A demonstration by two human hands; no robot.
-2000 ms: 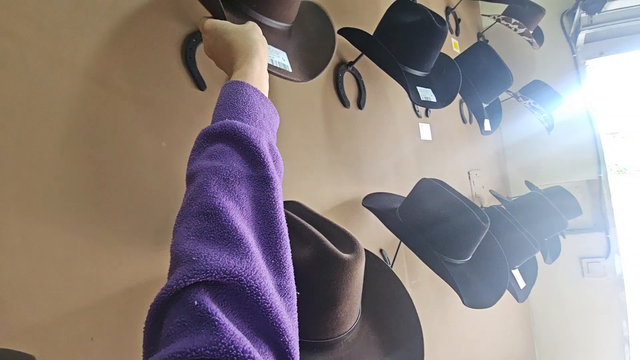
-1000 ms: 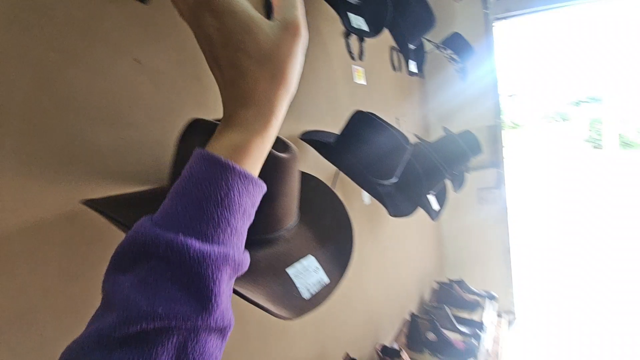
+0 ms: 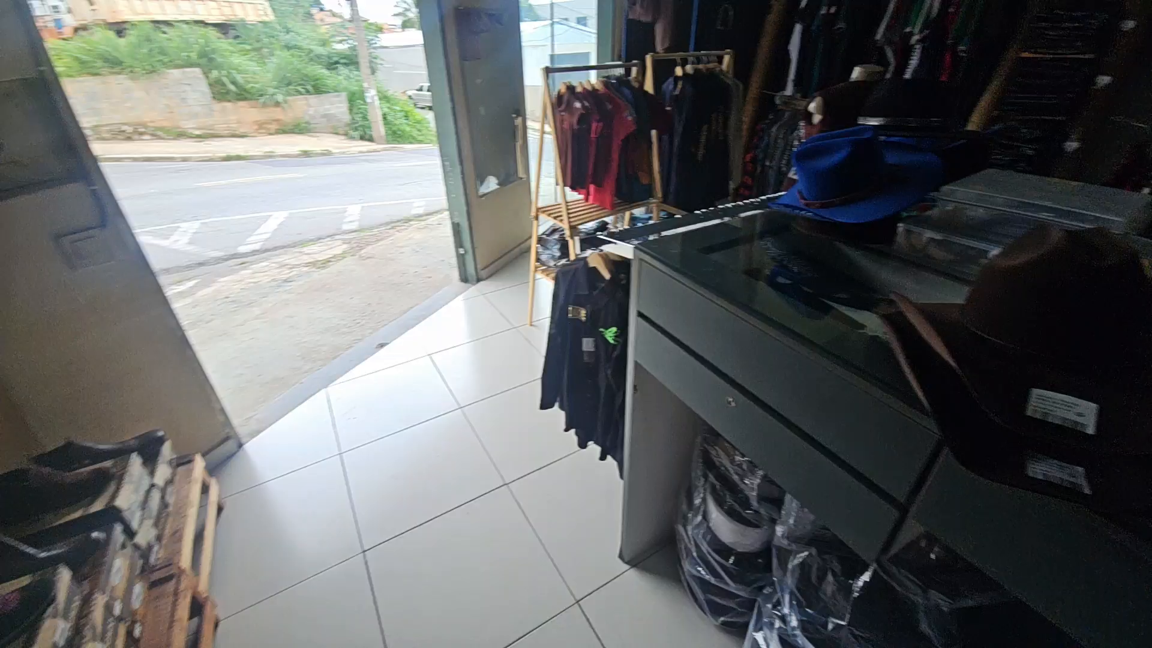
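Observation:
Neither my left hand nor my right hand shows in the head view, so what they hold cannot be seen. At the right edge, a dark brown felt cowboy hat (image 3: 1053, 297) with white labels on its brim appears over the near side of the glass-topped counter (image 3: 720, 261). A second brim seems to lie just under it; whether the hats rest on the counter or are held is hidden. Farther back on the counter sits a bright blue cowboy hat (image 3: 841, 175) with a brown band.
Plastic-wrapped goods (image 3: 733, 531) stand under the counter. Dark shirts hang at its end (image 3: 585, 351). Wooden clothes racks (image 3: 540, 198) stand near the open doorway (image 3: 463, 144). Footwear (image 3: 81, 486) sits by wooden crates (image 3: 180, 540) at lower left. White tiles (image 3: 432, 468) cover the floor.
The view has swung from the wall of hats to the counter and doorway. The raised arm in a purple sleeve, seen earlier at the wall hats, is out of view.

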